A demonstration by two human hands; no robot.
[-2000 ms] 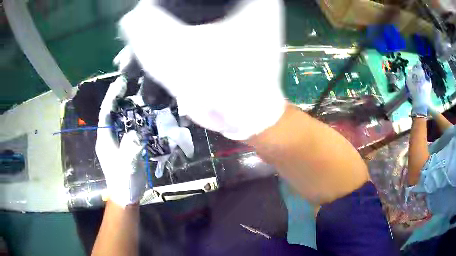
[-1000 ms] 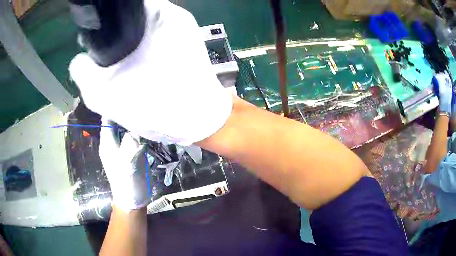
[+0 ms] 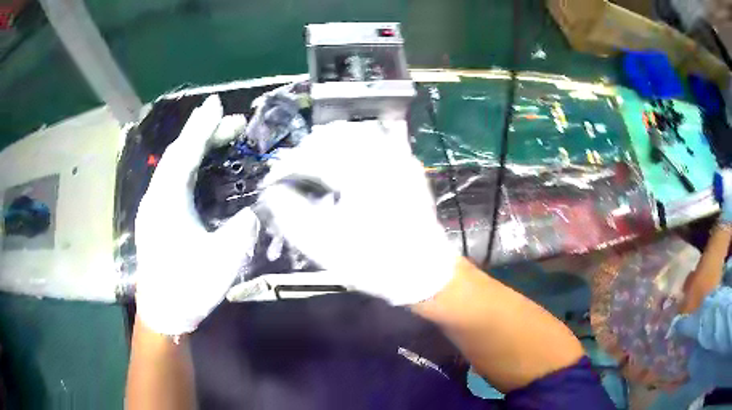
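My left hand (image 3: 180, 232), in a white glove, is at the left of the black mat (image 3: 128, 240), thumb and fingers spread around a dark workpiece (image 3: 233, 178) with small silver rings. Whether it grips the workpiece is unclear. My right hand (image 3: 365, 208), also gloved in white, is just right of it, blurred. A small dark piece (image 3: 313, 188) shows at its curled fingers and seems held there. The power driver is not visible in the right hand.
A light grey screw feeder (image 3: 361, 92) with a red switch stands behind my right hand. A crumpled grey cloth (image 3: 274, 120) lies beside it. A dark cord (image 3: 506, 136) hangs to the right. A pale strip tool (image 3: 253, 290) lies at the front edge. A co-worker's arm (image 3: 706, 272) is far right.
The right hand has let go of the black driver and come down beside the left hand. The left hand has spread wider. The feeder is now in fuller view.
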